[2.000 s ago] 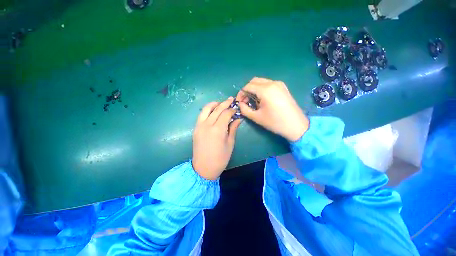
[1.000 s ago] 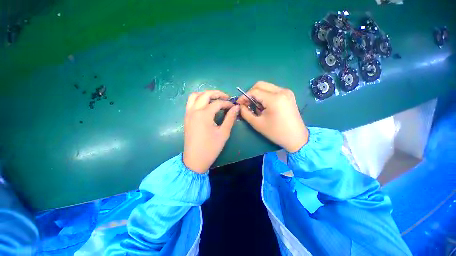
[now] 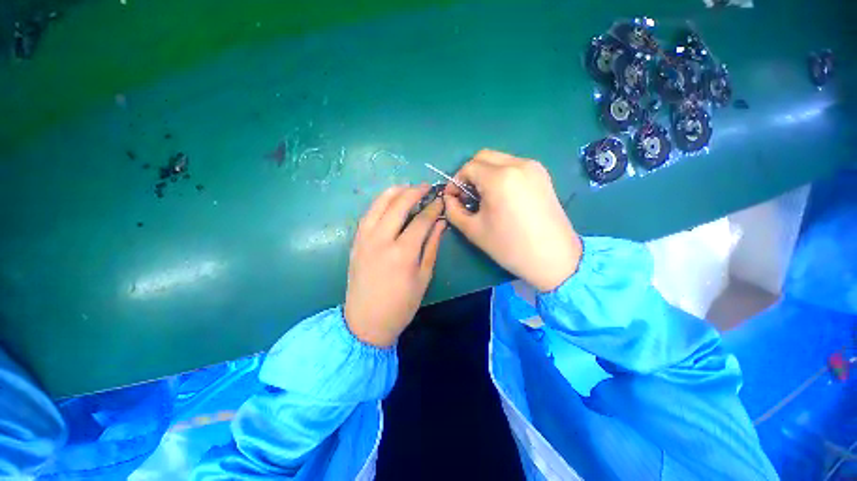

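Note:
My left hand (image 3: 390, 263) holds a dark round unit (image 3: 432, 199) between its fingers, mostly hidden by them. My right hand (image 3: 512, 216) touches the unit's right side and holds slim tweezers (image 3: 449, 177), whose bright metal end points up and left. The fingertips of both hands meet over the green bench (image 3: 282, 235). Beside the hands, at the upper right, a cluster of dark round units (image 3: 651, 144) with pale centres lies on clear film.
Small dark parts (image 3: 174, 171) lie scattered at left. Clear rings (image 3: 319, 162) and a dark reddish scrap (image 3: 278, 153) lie ahead of my left hand. A single unit (image 3: 820, 68) is far right. A white box (image 3: 775, 235) with plastic liner is below the right edge.
The hands stay together at the unit. My left fingers have straightened and spread less than a second ago, and the dark unit shows more between them. The tweezers' angle has shifted slightly.

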